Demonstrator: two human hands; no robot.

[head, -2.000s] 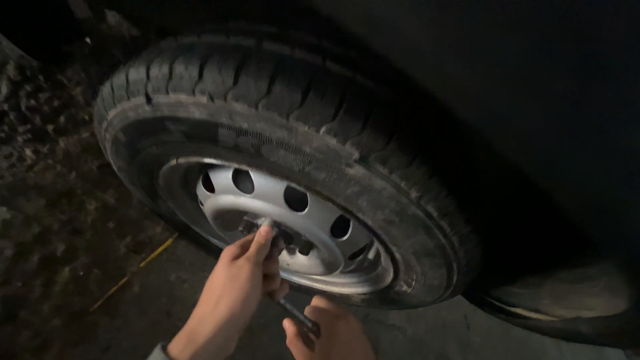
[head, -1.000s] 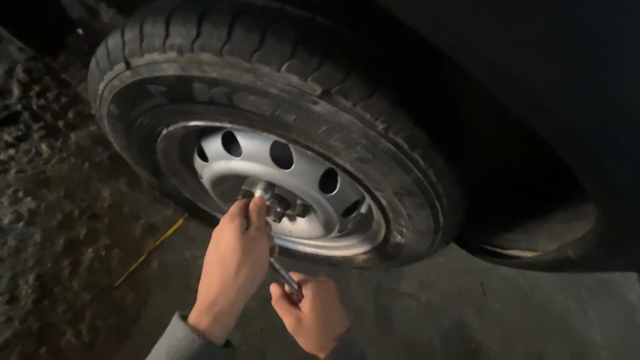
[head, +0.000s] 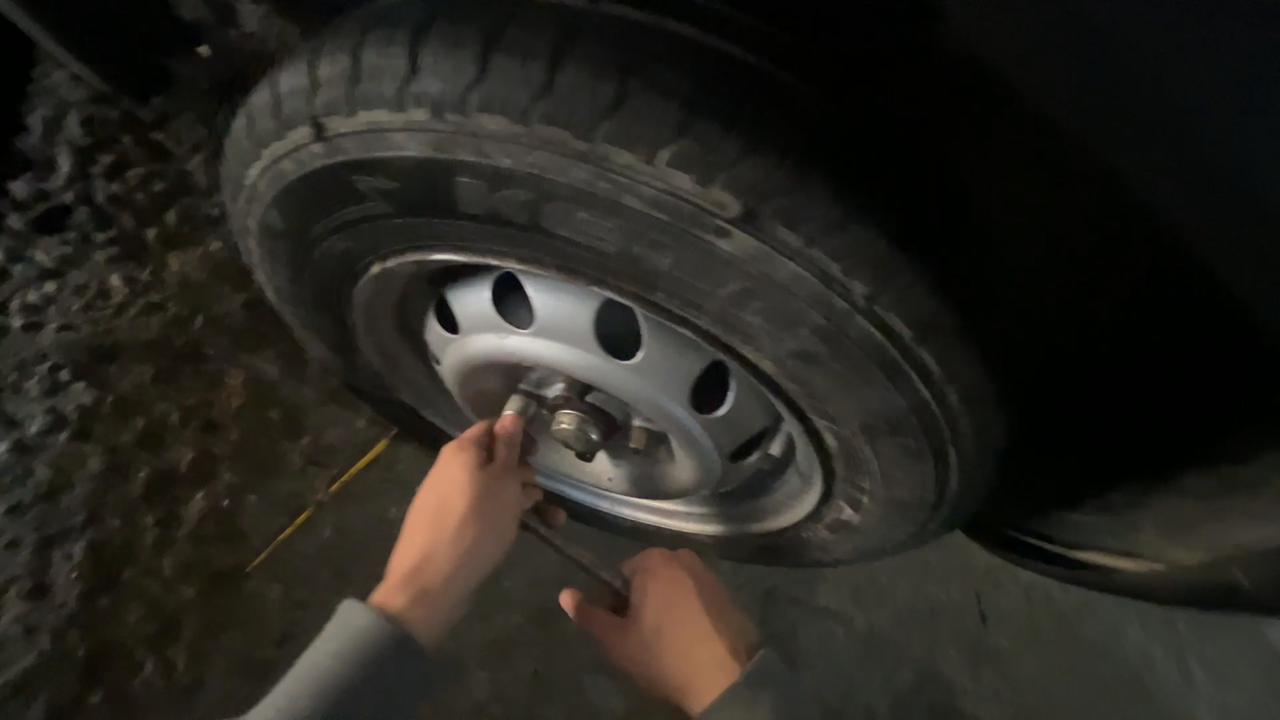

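Note:
A car wheel with a silver steel rim (head: 560, 330) and a black tire (head: 640, 220) fills the middle of the view. My left hand (head: 465, 510) is closed around the socket end of a metal lug wrench (head: 575, 557), by a lug position at the left of the hub (head: 577, 428). Whether the socket sits fully on a nut is hidden by my fingers. Lower right, my right hand (head: 670, 620) grips the other end of the wrench's bar. A lug stud or nut (head: 638, 437) shows to the right of the hub.
Dark car bodywork (head: 1080, 250) overhangs the wheel at the right. Loose, gravelly ground (head: 130, 400) lies at the left, with a thin yellow strip (head: 330, 490) beside the tire. Smooth dark pavement (head: 900, 640) runs below. A rounded dark edge (head: 1120, 570) is at the lower right.
Both hands keep their hold on the wrench near the hub. The view has shifted somewhat. No other change is plain.

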